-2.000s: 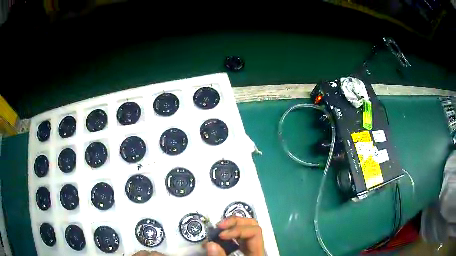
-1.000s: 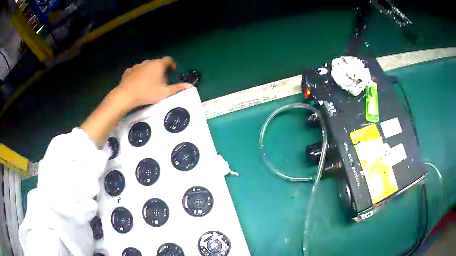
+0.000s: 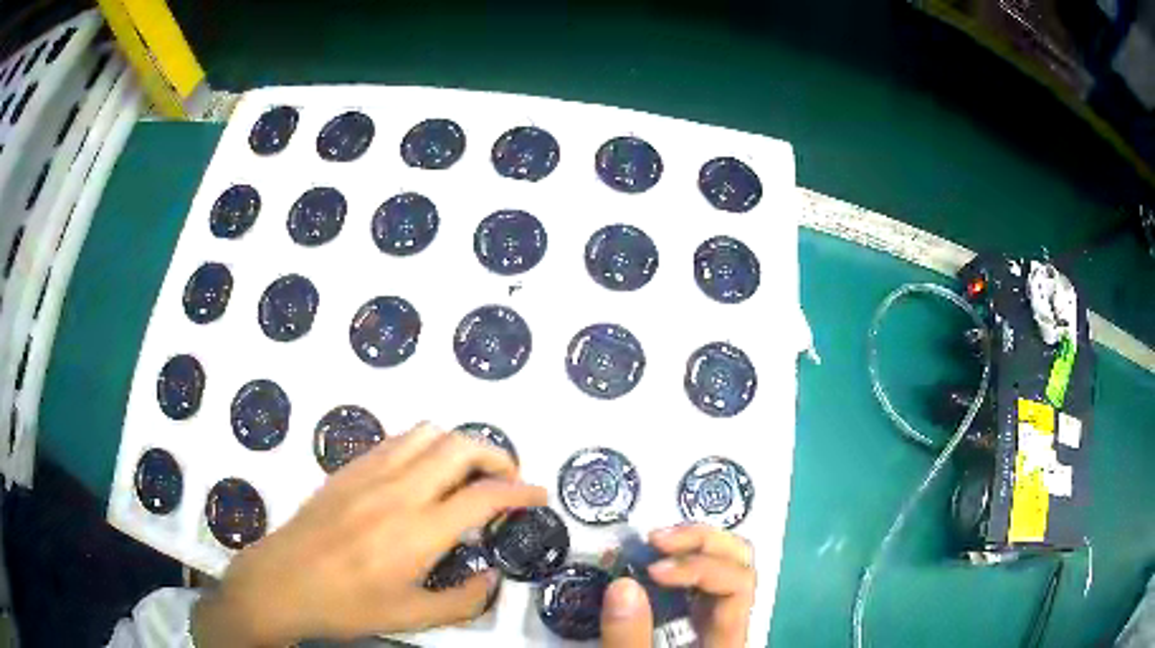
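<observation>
The white foam tray holds rows of round black parts. My left hand comes in from the left, over the tray's near rows. Its fingers grip a round black part by the edge. Another black disc shows partly under these fingers; I cannot tell if it is held. A further disc lies between my hands. My right hand, cut off by the lower edge, holds a dark object, likely the dispensing syringe; its tip is too blurred to tell. Two near discs look shinier.
The black dispenser controller stands at the right, with a white wad and a green piece on top. A clear air hose loops beside it. Stacked white trays stand at the far left, near a yellow post.
My left hand has come back from the tray's far edge, beside a loose disc, to the near rows and now grips a disc. My right hand is in view again. The view has shifted left.
</observation>
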